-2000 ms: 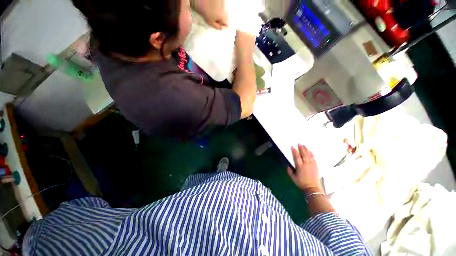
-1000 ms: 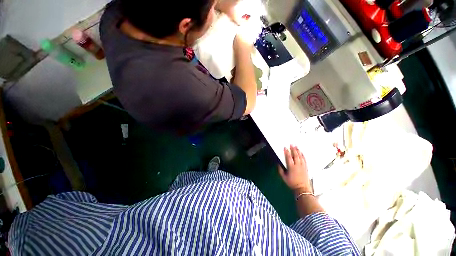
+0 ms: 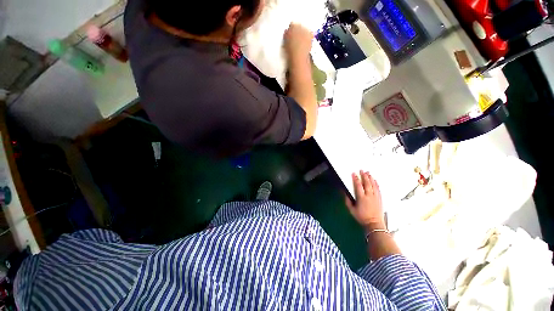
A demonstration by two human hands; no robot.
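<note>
My right hand [image 3: 367,200] rests palm down on the edge of the white work table [image 3: 347,143], fingers a little apart, holding nothing. A bracelet is on the wrist. My left hand is not in view. Beyond it, a person in a dark grey shirt [image 3: 212,103] leans over cream cloth [image 3: 264,48] at a cream-white sewing machine [image 3: 425,88] with a lit blue control panel [image 3: 393,25]. An olive green piece [image 3: 319,85] lies beside the black clamp [image 3: 340,48]. The person's hand is on the cream cloth.
Heaped cream garment pieces [image 3: 504,273] lie on the table at the right, with small red-handled snips [image 3: 421,177] nearby. A black curved band [image 3: 468,129] stands beside the machine. Red thread cones [image 3: 484,30] are at upper right. Bottles [image 3: 79,59] stand at upper left. Green floor lies below.
The other person's forearm and hand have shifted on the cream cloth. The view has shifted slightly. My right hand has stayed on the table edge.
</note>
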